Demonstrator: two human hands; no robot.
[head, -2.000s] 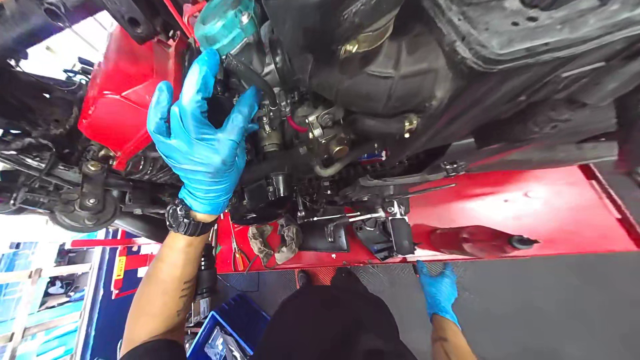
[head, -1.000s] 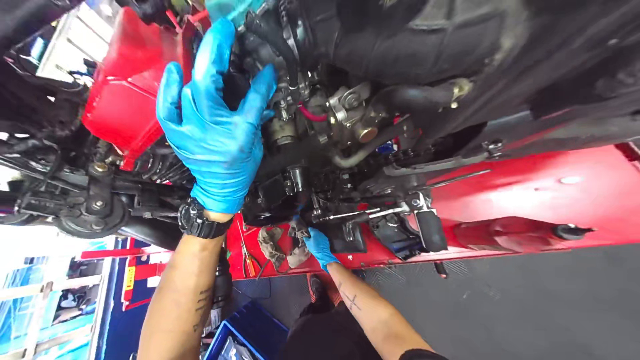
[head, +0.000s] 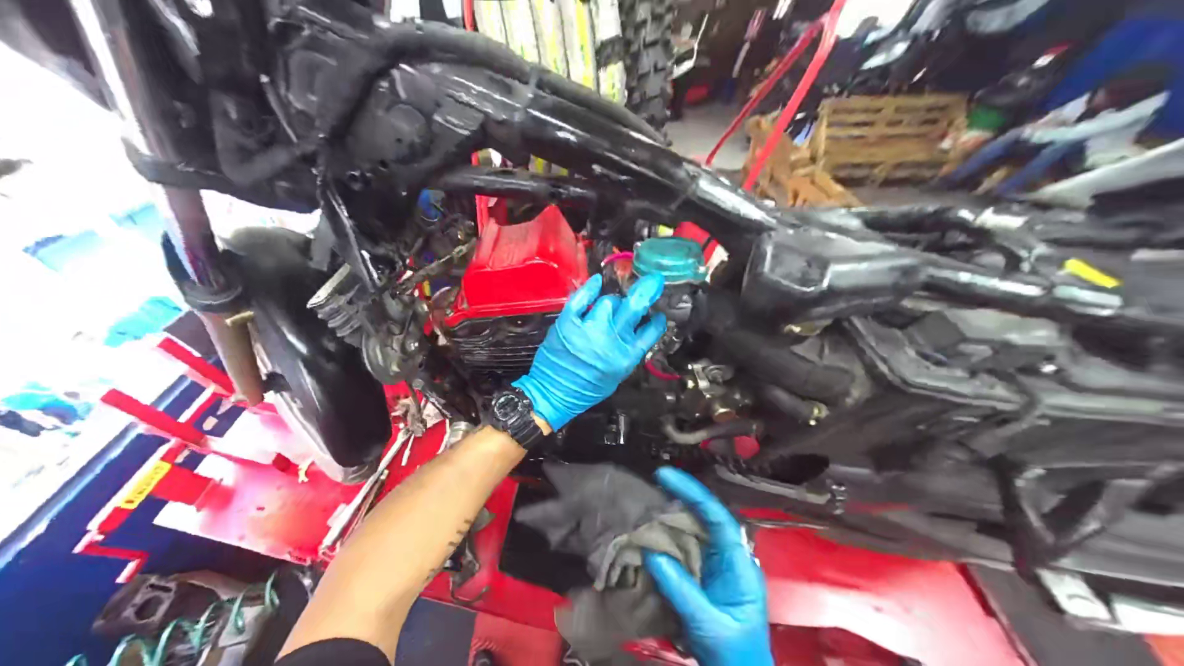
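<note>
My left hand (head: 592, 351), in a blue glove with a black watch at the wrist, reaches to the motorcycle engine. Its fingertips are just below a round teal cap (head: 668, 260), beside a red engine cover (head: 523, 259); contact with the cap is unclear and nothing shows in its grasp. Lower right, my right hand (head: 717, 573), also blue-gloved, holds a dark grey rag (head: 620, 527) that hangs between thumb and fingers. Hoses and a metal fitting (head: 710, 384) lie right of my left hand.
The black frame tube (head: 592, 129) crosses above the engine. A front wheel (head: 314, 351) stands at left over the red lift platform (head: 860, 583). Teal coiled springs (head: 199, 629) lie lower left. Behind are a wooden pallet (head: 888, 129) and a blurred seated person (head: 1064, 129).
My right hand, at the red platform's parts one second ago, now holds up a grey rag nearer the camera. My left hand stays by the teal cap. The view has swung to show more of the motorcycle.
</note>
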